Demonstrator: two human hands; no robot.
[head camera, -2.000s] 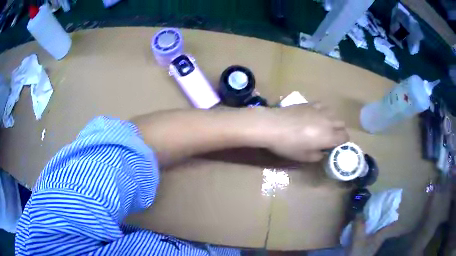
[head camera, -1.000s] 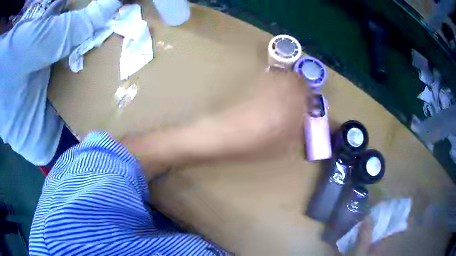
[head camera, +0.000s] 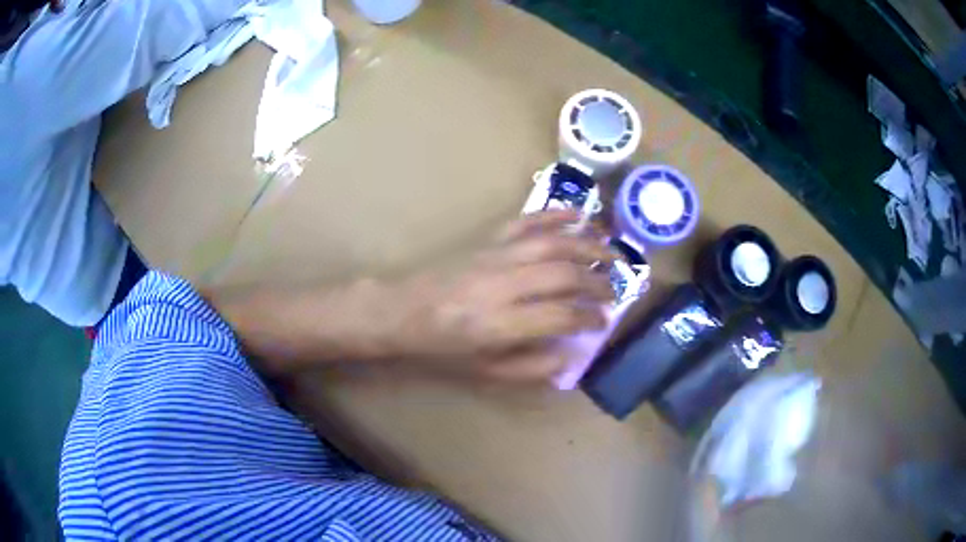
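A white mini fan (head camera: 601, 125), a lilac fan (head camera: 657, 204) and two black fans (head camera: 686, 326) (head camera: 809, 293) lie side by side on the brown bench. My left hand (head camera: 519, 296), in a striped sleeve, lies over the handles of the white and lilac fans. Its fingers are bent and blurred, and whether they grip is unclear. The display panels of both fans show beside the fingers. My right hand (head camera: 837, 466) is a blur at the lower right, with the crumpled white wiping cloth (head camera: 765, 434) bunched in it near the black fan handles.
A neighbouring person's pale blue sleeve (head camera: 79, 95) reaches over the bench (head camera: 424, 127) at the upper left, beside a white rag (head camera: 300, 79). A white bottle base (head camera: 387, 8) shows at the top edge. Paper slips (head camera: 906, 180) lie on the dark green belt at the right.
The white and lilac fans now lie slanted with their handles under my left hand. My right hand and the cloth are still at the lower right, more blurred.
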